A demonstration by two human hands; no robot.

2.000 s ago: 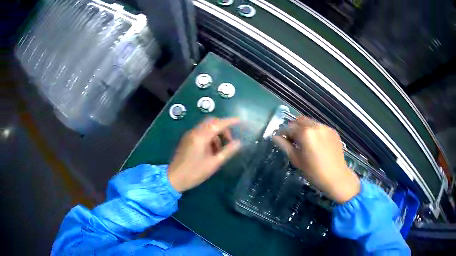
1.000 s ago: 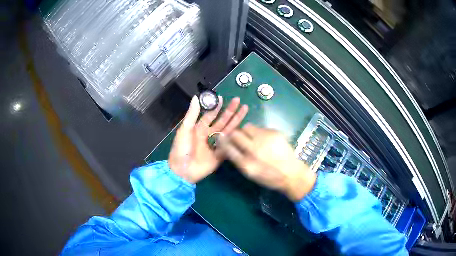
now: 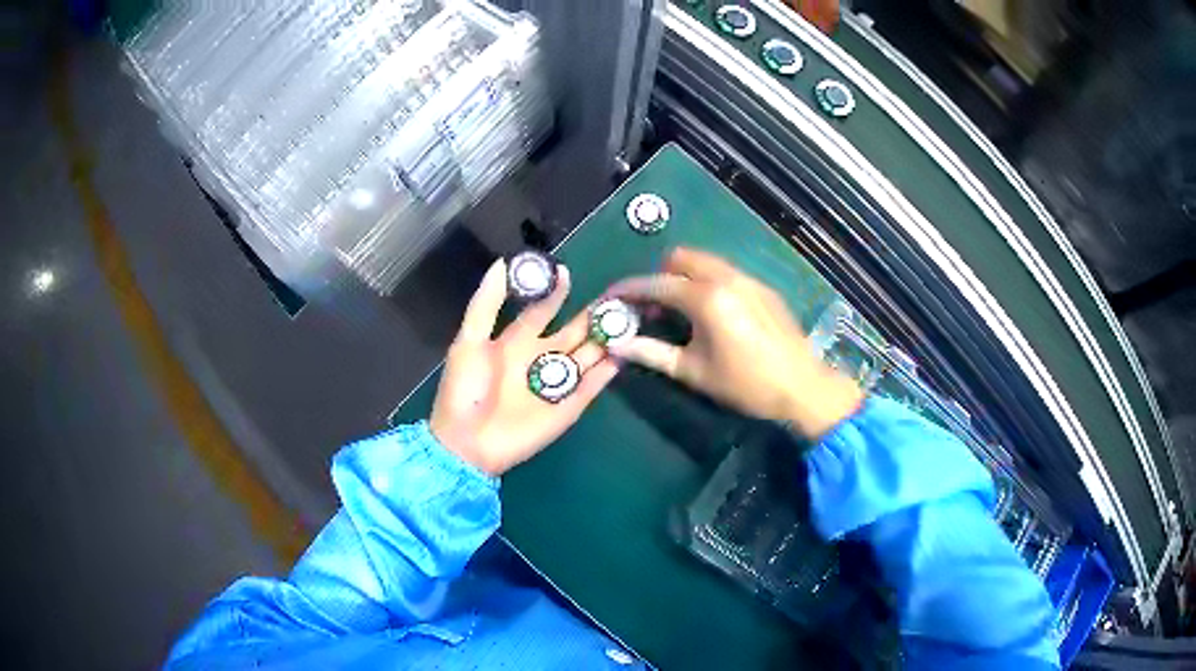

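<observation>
My left hand is palm up over the green mat. It holds one round unit between thumb and index fingertip, and another round unit lies on its palm. My right hand has thumb and fingers around a third round unit at the left hand's fingers. One round unit lies flat near the mat's back corner. A clear blister tray lies on the mat, partly hidden by my right arm.
The conveyor belt curves behind the bench with several discs on it. A stack of clear trays stands at the upper left. A blue bin is at the right end. The green mat lies below.
The view has shifted from the tray toward the left. Units from the mat are now in my hands, leaving one lying there. My left hand has turned palm up. My right hand has left the tray.
</observation>
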